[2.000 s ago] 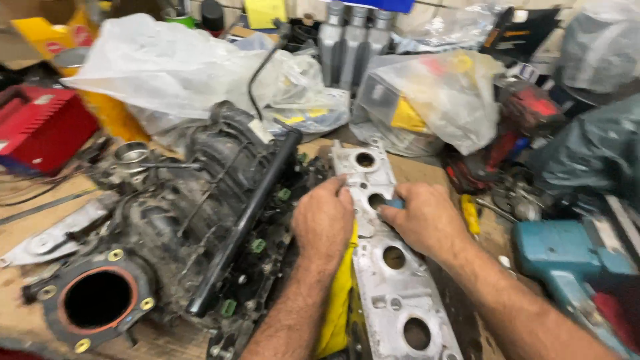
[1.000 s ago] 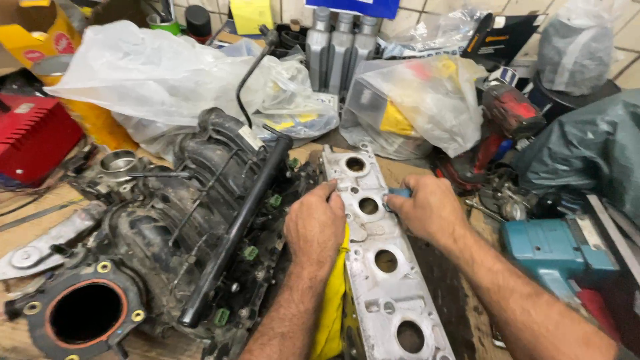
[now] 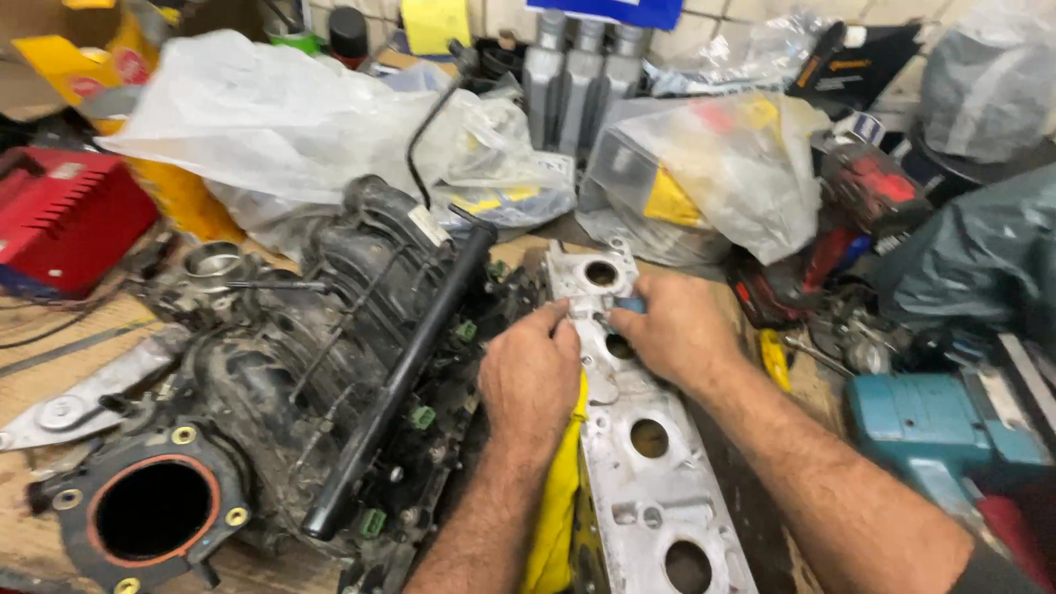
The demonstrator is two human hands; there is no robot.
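A bare metal cylinder head (image 3: 635, 487) with several round ports lies lengthwise in front of me. My right hand (image 3: 681, 330) grips a small blue object (image 3: 629, 304) against its upper face, near the second port; most of that object is hidden by the fingers. My left hand (image 3: 532, 371) rests at the left edge of the casting, fingertips touching it opposite the right hand; whether it pinches anything is not clear. A yellow cloth (image 3: 561, 503) hangs along the left side of the casting, beneath my left wrist. Left of it lies a dirty black intake manifold (image 3: 330, 330) with a black fuel rail (image 3: 404, 379).
A teal power tool (image 3: 924, 421) lies at the right, below a red and black cordless impact tool (image 3: 858, 198). Plastic bags (image 3: 701, 165) and grey bottles (image 3: 582, 82) stand at the back. A red charger-like box (image 3: 74, 219) sits at the far left.
My right hand, with the blue object, has moved a little away from me along the casting, from beside the second port to between the first two ports.
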